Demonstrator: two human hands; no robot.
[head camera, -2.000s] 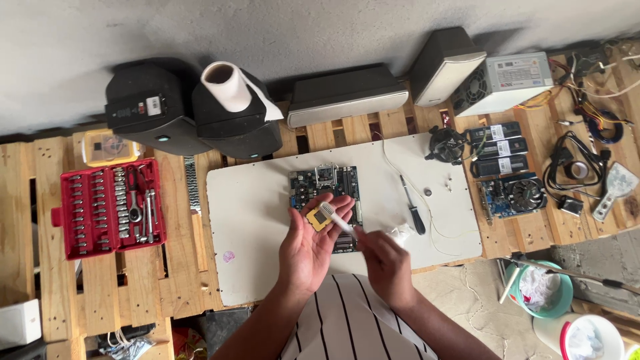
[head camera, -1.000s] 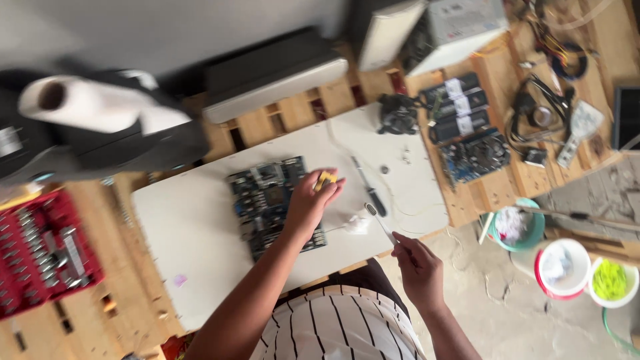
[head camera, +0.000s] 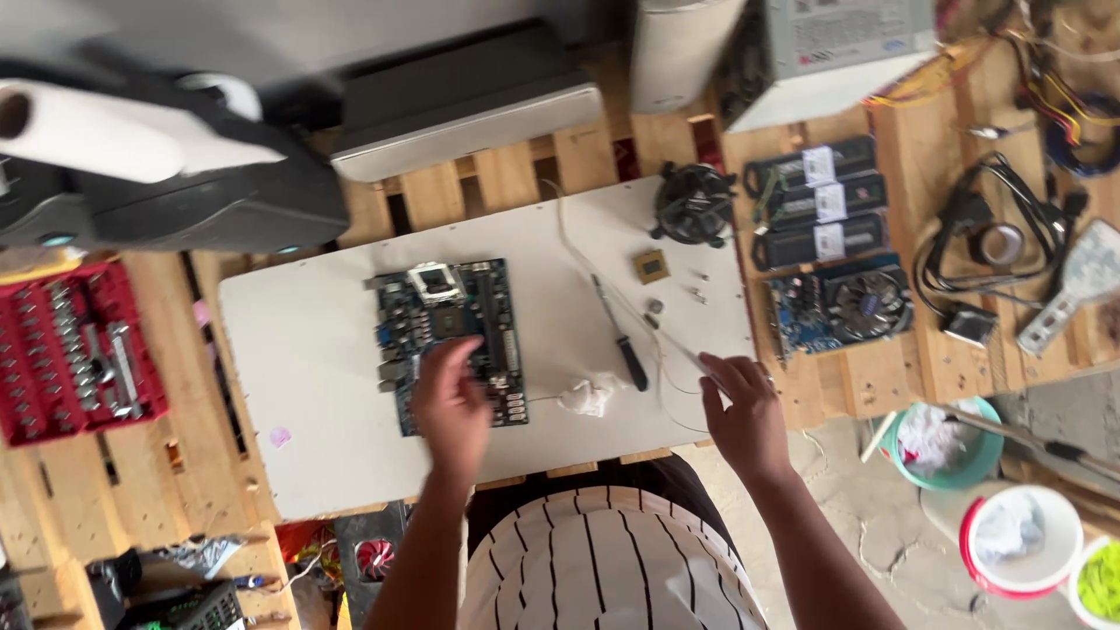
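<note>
Over the lower part of a computer motherboard (head camera: 503, 306) hovers my left hand (head camera: 453, 407), blurred, its fingers curled apart with nothing seen in them. The board's metal socket frame stands raised at its upper edge. My right hand (head camera: 744, 407) is at the right side of the white board, holding a thin light-coloured tool (head camera: 687, 350) whose far end points up and left beside a small round metal part (head camera: 654, 306). A processor chip (head camera: 651, 267) lies on the white board above. A dark-handled screwdriver (head camera: 628, 354) and crumpled white tissue (head camera: 591, 395) lie between my hands.
The white board (head camera: 306, 350) rests on a pallet-wood table. A cooling fan (head camera: 694, 204), a graphics card (head camera: 840, 306), memory modules (head camera: 822, 203) and cables (head camera: 989, 236) are at the right. A red socket set (head camera: 79, 350) sits left, speakers (head camera: 472, 96) behind, buckets (head camera: 1019, 538) lower right.
The processor chip, in my left hand before, now lies on the white board. My left hand has moved left to the motherboard. The view has shifted and turned.
</note>
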